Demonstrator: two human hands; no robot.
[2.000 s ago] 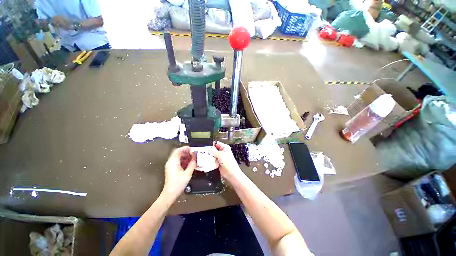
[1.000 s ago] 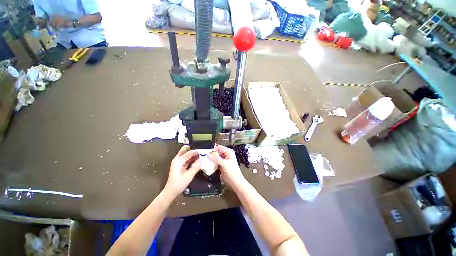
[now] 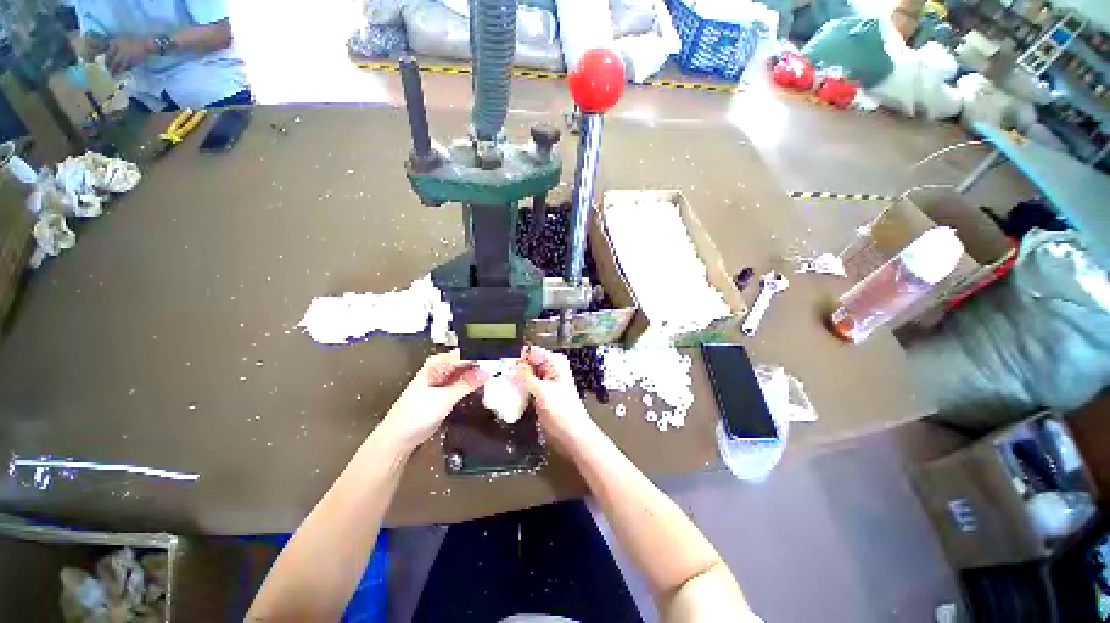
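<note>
A small white plush piece (image 3: pixel 505 398) is held between both hands just below the ram of the dark green hand press (image 3: pixel 487 183). My left hand (image 3: pixel 443 392) pinches its left side. My right hand (image 3: pixel 548 383) holds its right side, with a tiny dark part at the fingertips. The press base (image 3: pixel 493 448) lies under the hands. The press lever with a red ball knob (image 3: pixel 598 80) stands upright, untouched. Loose dark eyes (image 3: pixel 586 370) and white washers (image 3: pixel 657 383) lie right of my right hand. The fingers partly hide the plush piece.
Behind the press are a box of dark parts (image 3: pixel 543 243) and a box of white washers (image 3: pixel 663 262). White plush pieces (image 3: pixel 371 315) lie left. A wrench (image 3: pixel 764 303), phone (image 3: pixel 739 391) and bottle (image 3: pixel 895 286) are right. A carton (image 3: pixel 177 584) is lower left. A person (image 3: pixel 164 55) is across the table.
Since two seconds ago, the plush piece has gone from spread flat to bunched between the fingers. My left hand has shifted slightly left and its fingers have closed in. The view has shifted slightly.
</note>
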